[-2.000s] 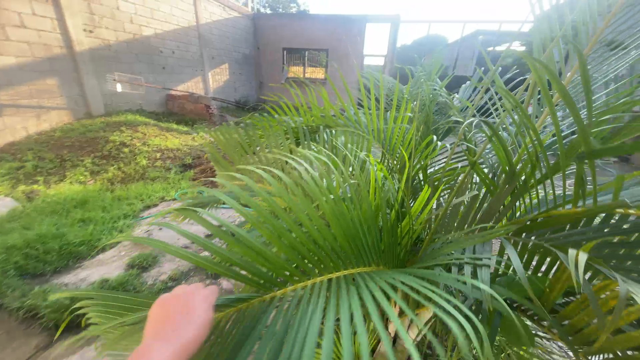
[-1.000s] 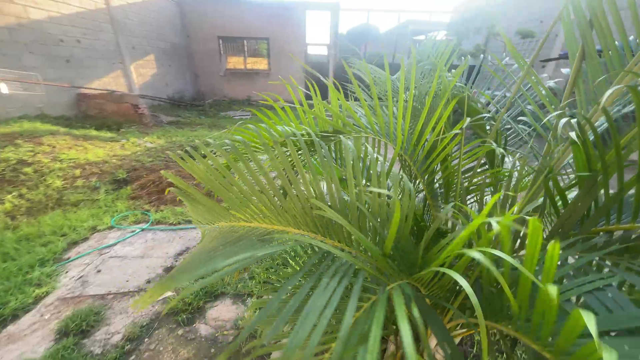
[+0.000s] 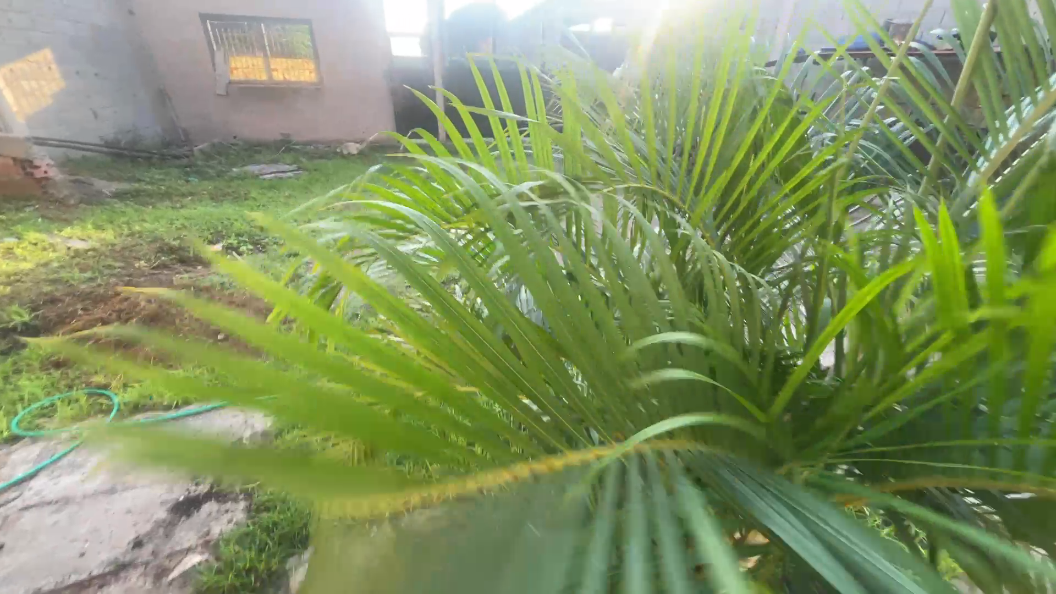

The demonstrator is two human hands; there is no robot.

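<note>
Neither my left hand nor my right hand shows in the head view. A large green palm frond (image 3: pixel 528 467) spreads across the foreground, its yellowish midrib running from the lower left toward the middle. The frond's left leaflets are blurred and close to the camera. More upright palm leaves (image 3: pixel 709 157) rise behind it and at the right, where they overlap densely. What lies beneath the leaves is mostly hidden.
A green hose (image 3: pixel 62 431) loops over grass and a pale stone slab (image 3: pixel 107 520) at lower left. Dug brown soil (image 3: pixel 140 309) lies beyond. A wall with a barred window (image 3: pixel 262 51) stands behind, with broken bricks (image 3: pixel 23 173) at far left.
A hand was at the frond's left end in the oldest frame; it is out of view in the later ones. The view has shifted right and closer to the palm.
</note>
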